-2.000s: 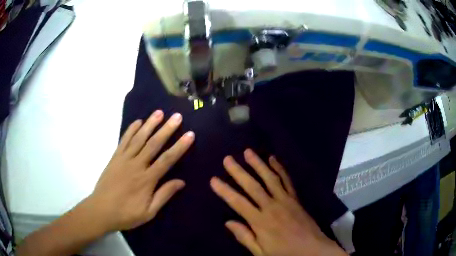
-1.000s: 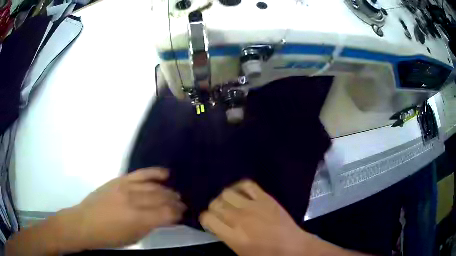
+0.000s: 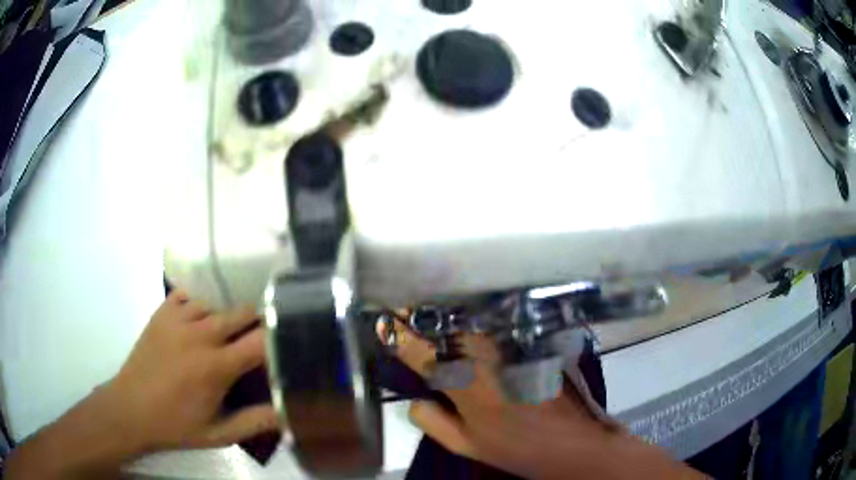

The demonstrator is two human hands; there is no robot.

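The white head of the sewing machine (image 3: 526,178) fills the upper middle of the view, seen close from above. Its shiny take-up lever guard (image 3: 324,375) stands in front, with the tension knob (image 3: 533,375) to its right. My left hand (image 3: 192,375) is at the left of the guard, its fingertips partly hidden, on the edge of a dark garment panel (image 3: 255,398). My right hand (image 3: 507,417) reaches under the head, partly covered by the knob and metal parts. The needle and presser foot are hidden. I cannot tell how firmly either hand holds the cloth.
Pale strips with dark edges (image 3: 58,94) lie at the far upper left. A measuring tape (image 3: 741,380) runs along the near table edge at right. A small black-and-yellow item (image 3: 791,283) lies near the bed's right end. Blue denim-like cloth (image 3: 793,422) hangs beyond the table edge.
The view has moved in close over the machine head. Both hands have moved from the cloth's near edge toward the head, and much less of the dark panel shows.
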